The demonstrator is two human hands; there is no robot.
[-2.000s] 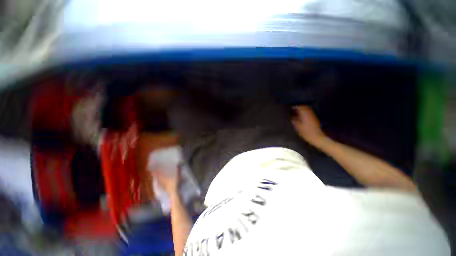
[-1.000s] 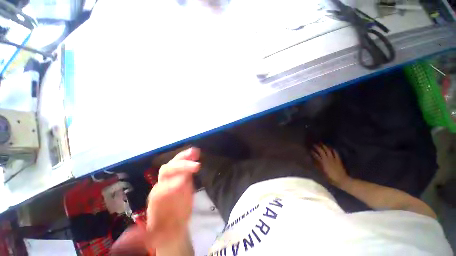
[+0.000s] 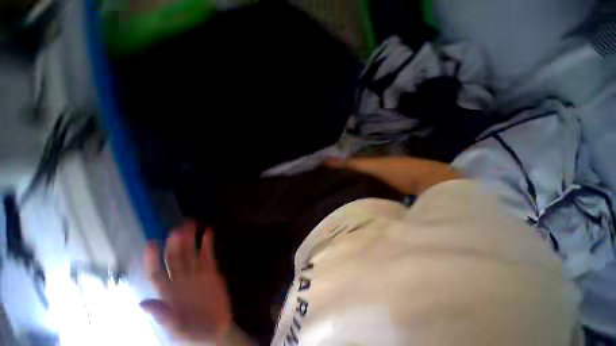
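Note:
The frame is blurred. My left hand is bare, fingers apart, at the blue-edged machine table's edge, with nothing in it. My right hand is small and blurred over my dark lap, against the end of a light grey cloth strip; whether its fingers grip the strip cannot be told. A heap of light grey cut pieces with black bands lies beyond my right hand. A gathered bundle of light grey pieces with black strips lies to my right.
The table's blue edge runs down the left side. Black scissors seem to lie on the table, blurred. A large dark cloth mass is under a green basket edge. Pale cloth is at the upper right.
The view has swung right, bringing the grey heaps into view. My left hand has moved to the table's edge, fingers spread. My right hand has left the dark cloth and is by the grey strip.

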